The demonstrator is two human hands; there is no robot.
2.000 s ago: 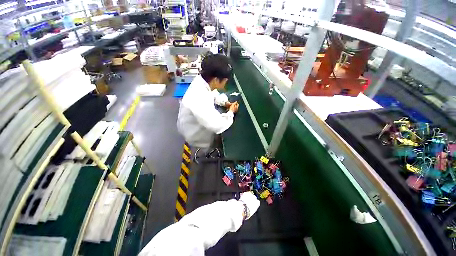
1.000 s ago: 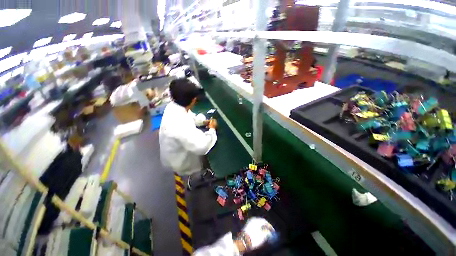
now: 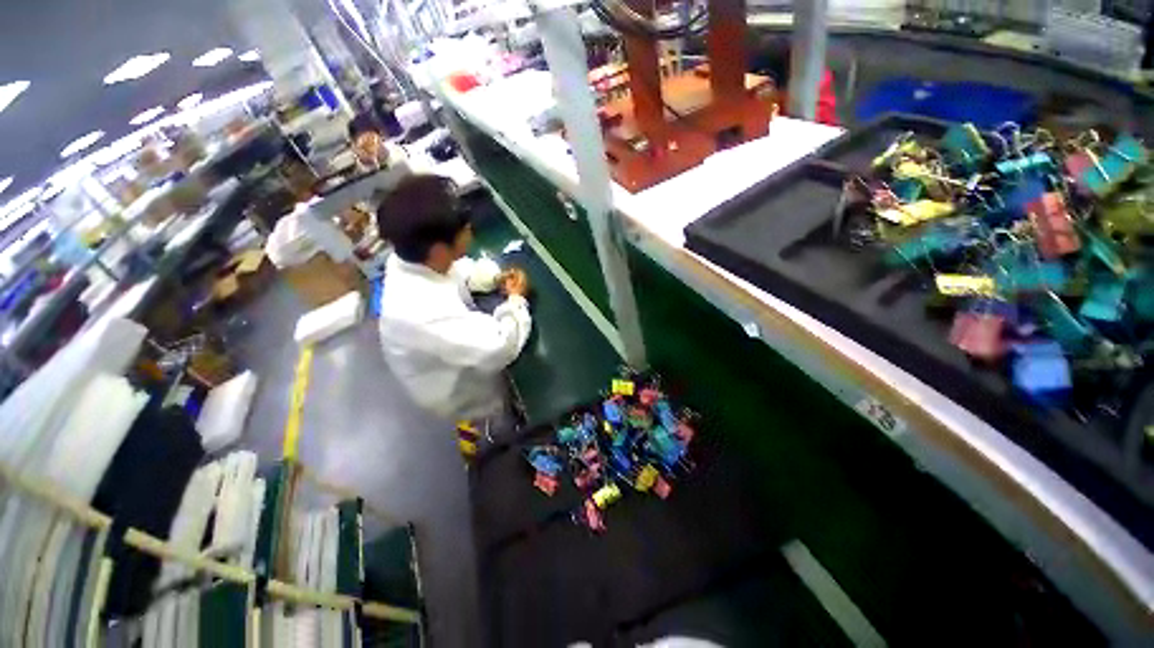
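Observation:
A heap of small binder clips (image 3: 620, 443), blue, red-pink and yellow with thin wire handles, lies in the far part of a black tray (image 3: 544, 544) on the green bench. Only a white sliver (image 3: 671, 643) shows at the bottom edge, cut off by the frame. It seems to be my left glove or sleeve; its fingers are hidden. It is on the near side of the heap and not touching it. My right hand is out of the picture.
A second black tray (image 3: 785, 209) with a large heap of clips stands on the raised white shelf (image 3: 810, 342) at right. A metal post (image 3: 589, 190) rises beyond the near clips. A person in a white smock (image 3: 443, 336) works ahead. White boards (image 3: 228, 532) stand at lower left.
The white-gloved hand and sleeve beside the near clips have drawn back almost out of the bottom edge. The view has turned right, so the shelf tray shows larger.

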